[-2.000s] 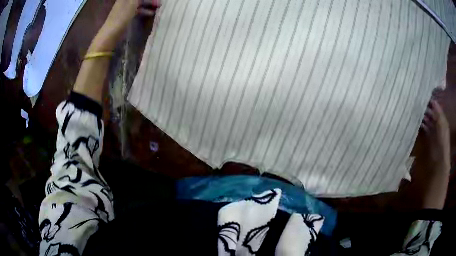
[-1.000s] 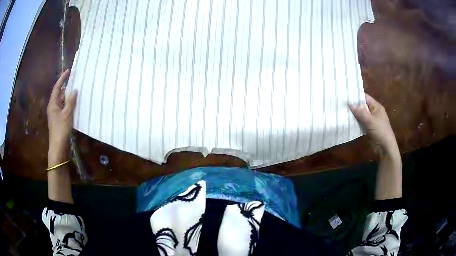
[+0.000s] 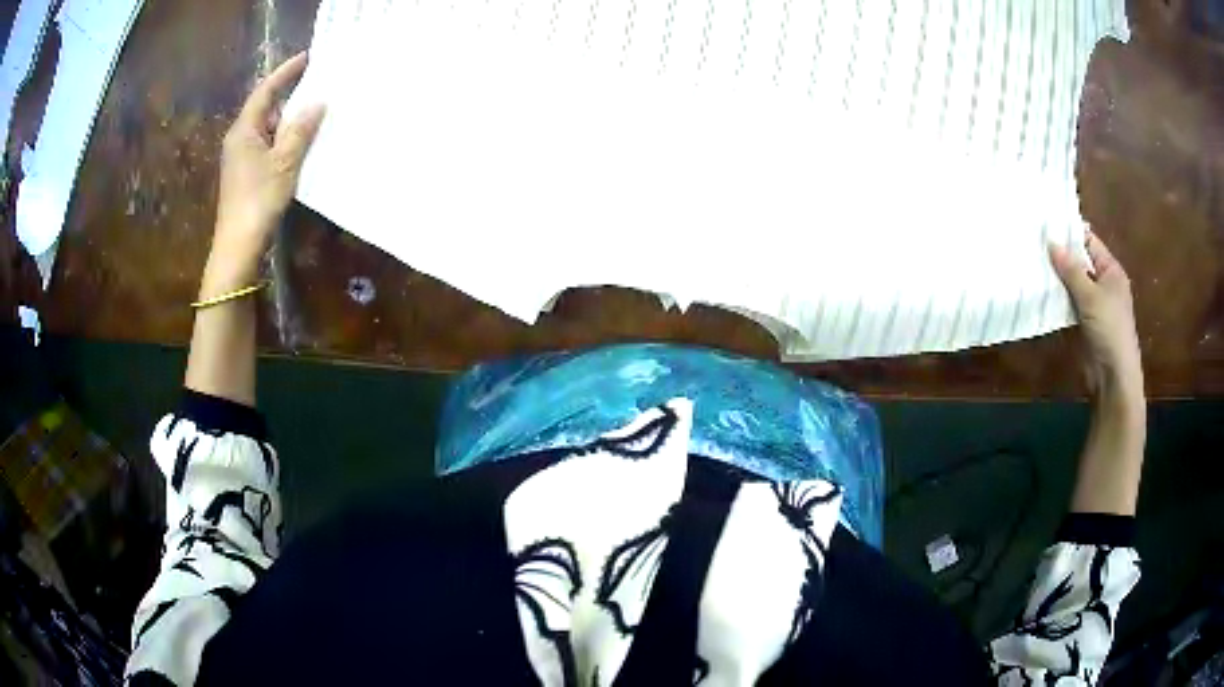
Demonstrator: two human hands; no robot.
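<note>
A large white striped garment panel (image 3: 698, 175) lies over the table, its curved notched edge towards me and its far part cut off by the top of the picture. Its left and middle parts look washed out by glare. My left hand (image 3: 269, 154) holds the panel's left edge between thumb and fingers. My right hand (image 3: 1103, 289) pinches the panel's right edge near its lower corner.
The reddish-brown table (image 3: 161, 201) has its near edge just in front of my body. White pieces, perhaps paper patterns (image 3: 61, 161), lie at the far left. A small round mark or object (image 3: 360, 289) is near the edge. A small white scrap (image 3: 942, 552) lies below the table at right.
The view has shifted. Both hands were at the panel's sides a second ago and still are. The panel now appears higher and further right, and was tilted two seconds ago.
</note>
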